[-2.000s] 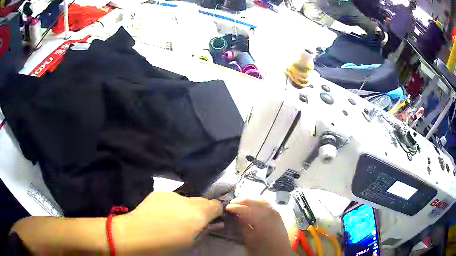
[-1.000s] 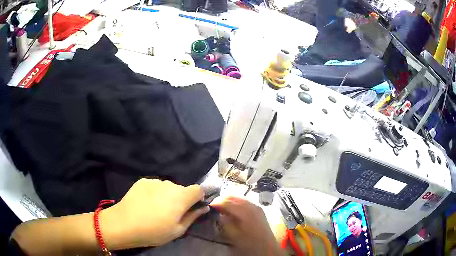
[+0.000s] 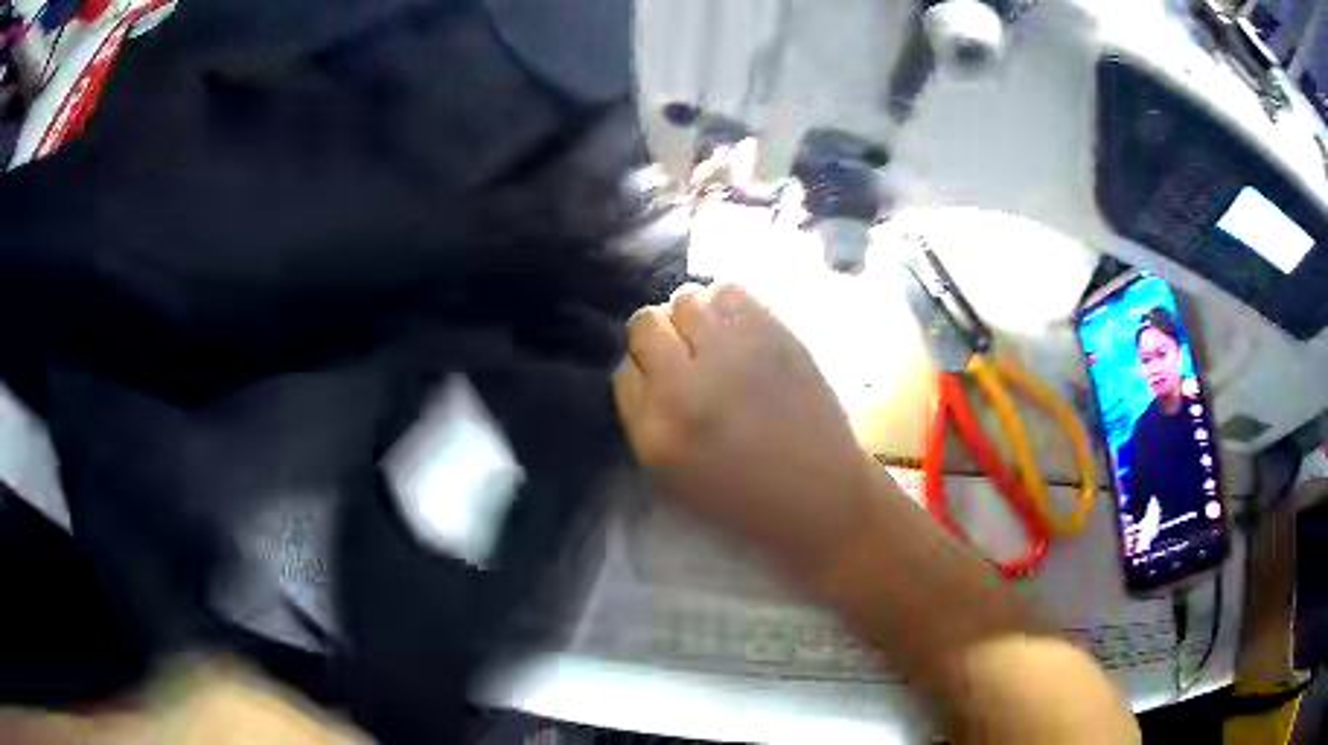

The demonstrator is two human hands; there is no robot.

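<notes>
Black cloth (image 3: 335,218) covers the left and middle of the white machine table, blurred by motion. My right hand (image 3: 728,393) is curled at the cloth's right edge, just below the brightly lit needle area (image 3: 757,204); its fingertips seem to be on the cloth edge, but the grip is unclear. My left arm (image 3: 160,713) shows only as a blur at the lower left edge; the left hand itself cannot be made out. A white patch (image 3: 456,469) shows in the middle of the dark cloth.
Scissors with red and orange handle loops (image 3: 990,437) lie right of my right hand. A lit smartphone (image 3: 1155,429) lies right of them. The machine's dark control panel (image 3: 1202,189) is upper right. A printed ruler (image 3: 772,636) runs along the table's front edge.
The view has dropped and moved closer to the table. My hands, earlier together at the cloth below the needle, are apart. My left hand has moved down and left. The cloth has shifted towards me.
</notes>
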